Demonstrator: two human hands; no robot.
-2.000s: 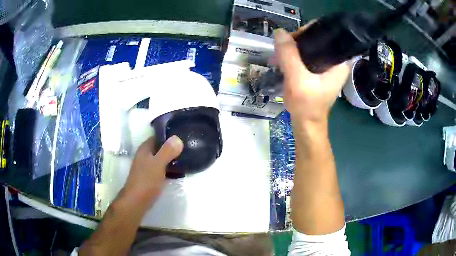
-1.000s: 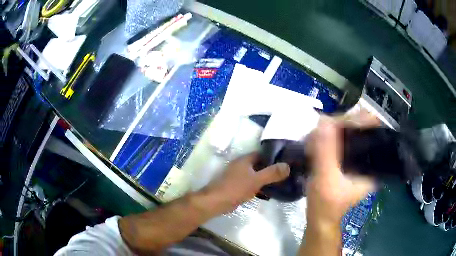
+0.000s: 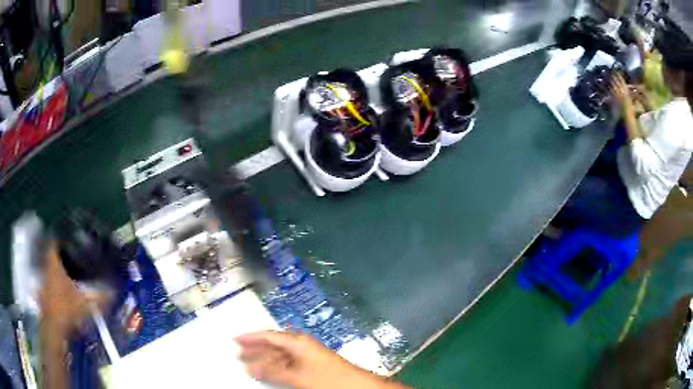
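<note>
My left hand (image 3: 57,304) is blurred at the left edge, against a camera unit with a black head (image 3: 85,245) and a white part (image 3: 27,262); it seems to grip it, the fingers being unclear. My right hand (image 3: 285,360) is over the white work pad (image 3: 182,353), fingers loosely bent, nothing seen in it. The electric screwdriver (image 3: 235,220) hangs as a dark blur beside the screw feeder (image 3: 169,209), with yellow tape (image 3: 175,61) higher up its line.
Three open camera heads (image 3: 342,156) with wires stand in white housings on the green bench (image 3: 456,213). Blue printed sheets (image 3: 304,300) lie under the pad. At the far right, another person (image 3: 661,152) handles a similar unit (image 3: 577,91); a blue stool (image 3: 581,266) stands below.
The view has swung right. My right hand has let go of the screwdriver, which now hangs. The camera unit and my left hand are now at the left edge, off the pad's middle.
</note>
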